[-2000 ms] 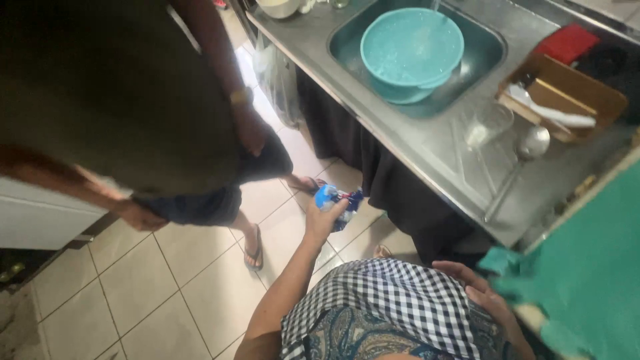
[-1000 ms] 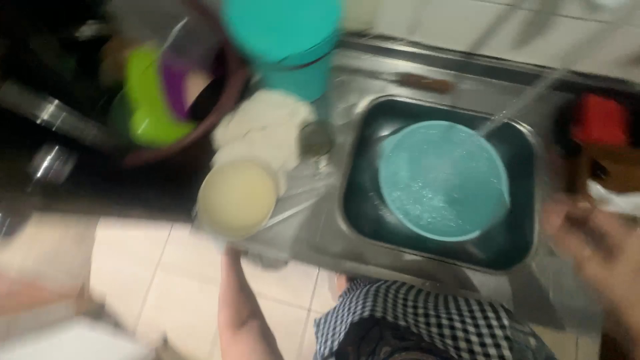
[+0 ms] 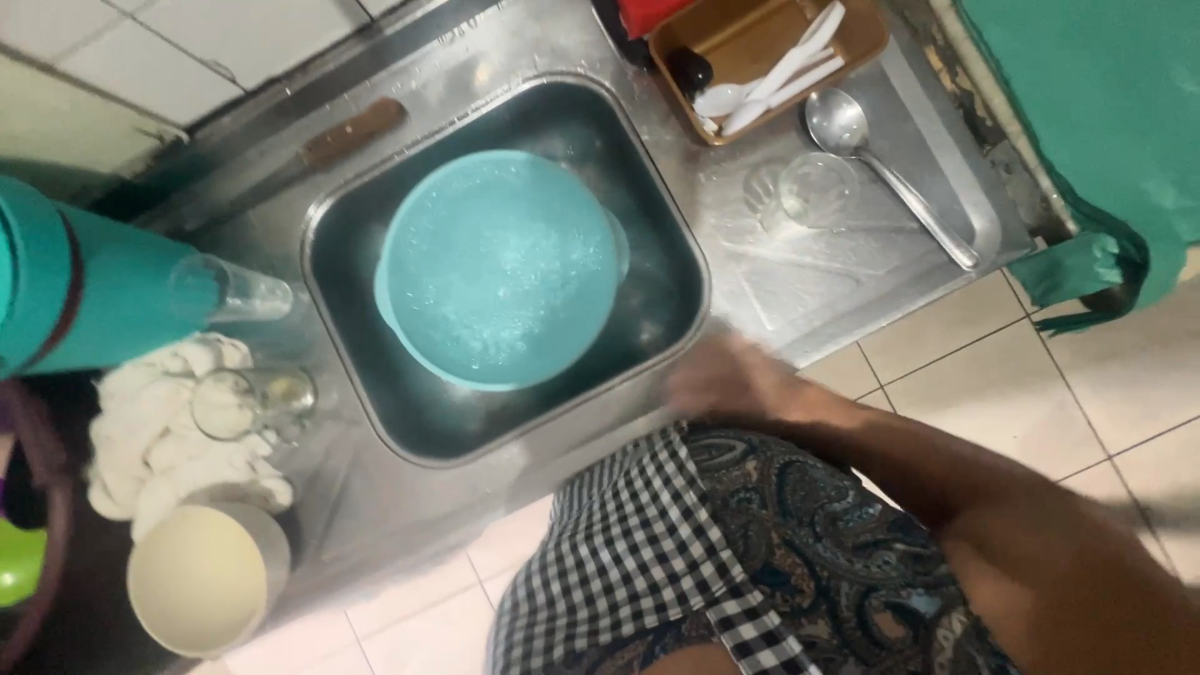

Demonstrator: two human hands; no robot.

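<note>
My right hand (image 3: 722, 375), blurred, is at the front edge of the sink near its lower right corner; whether it holds anything is not clear. My left hand is out of the frame; only a bit of skin shows at the bottom edge. A turquoise plastic basin (image 3: 502, 272) filled with rippling water stands in the steel sink (image 3: 647, 328). Right of the sink, a clear glass (image 3: 817, 191) and a metal serving spoon (image 3: 905, 192) lie on the drainboard. A checkered apron (image 3: 628, 553) covers my front.
A brown tray (image 3: 750, 42) holds white plastic utensils. A wooden-handled knife (image 3: 354, 133) lies behind the sink. On the left are a turquoise container (image 3: 122, 281), clear glasses (image 3: 253, 403), a white cloth (image 3: 169, 431) and a cream-coloured container (image 3: 202, 581). Green cloth (image 3: 1116, 122) hangs at right.
The view has swung from the floor and another person to the sink. Two seconds ago my left hand held a blue packet; that hand and the packet are out of view now.
</note>
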